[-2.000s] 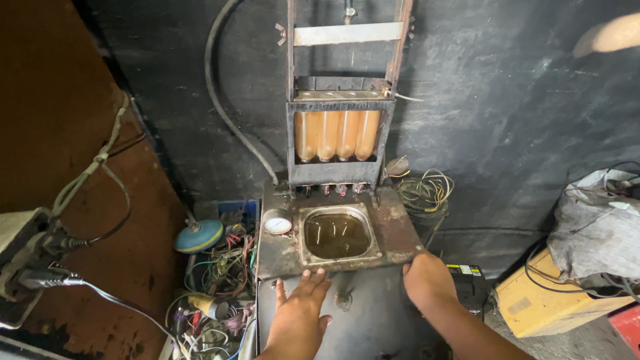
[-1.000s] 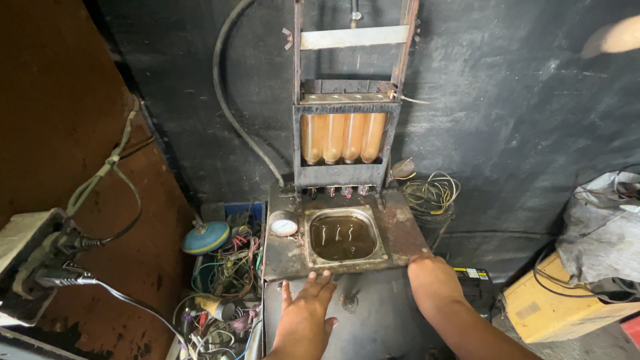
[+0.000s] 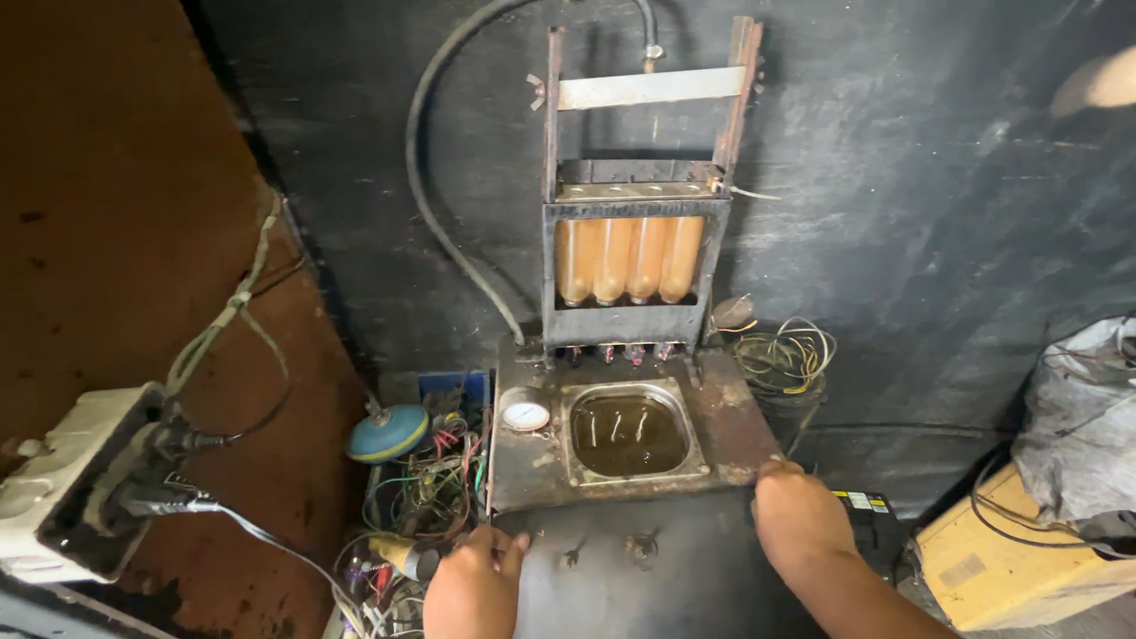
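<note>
A metal test bench [image 3: 639,568] stands before me, with a dark sloping front panel. My left hand [image 3: 479,577] is at the panel's upper left edge, fingers curled against it. My right hand [image 3: 799,506] is closed over the upper right corner of the bench. Between and beyond my hands, a square metal basin [image 3: 635,430] holds dark liquid. A round pressure gauge [image 3: 525,412] is left of it. Behind rises a metal frame [image 3: 550,257] with several glass tubes [image 3: 628,262] of orange-brown liquid. A white metal crossbar [image 3: 652,88] spans the frame's top.
A black hose [image 3: 414,160] loops from the bench past the wall. Tangled wires [image 3: 435,488] and a blue round object [image 3: 388,433] lie left; a power outlet box [image 3: 80,479] is nearer. Coiled wires [image 3: 785,359], a black battery-like case [image 3: 865,524] and a yellow box [image 3: 1012,550] are right.
My left hand has moved left, from lying spread on the top of the front panel to its left edge. My right hand remains at the right corner.
</note>
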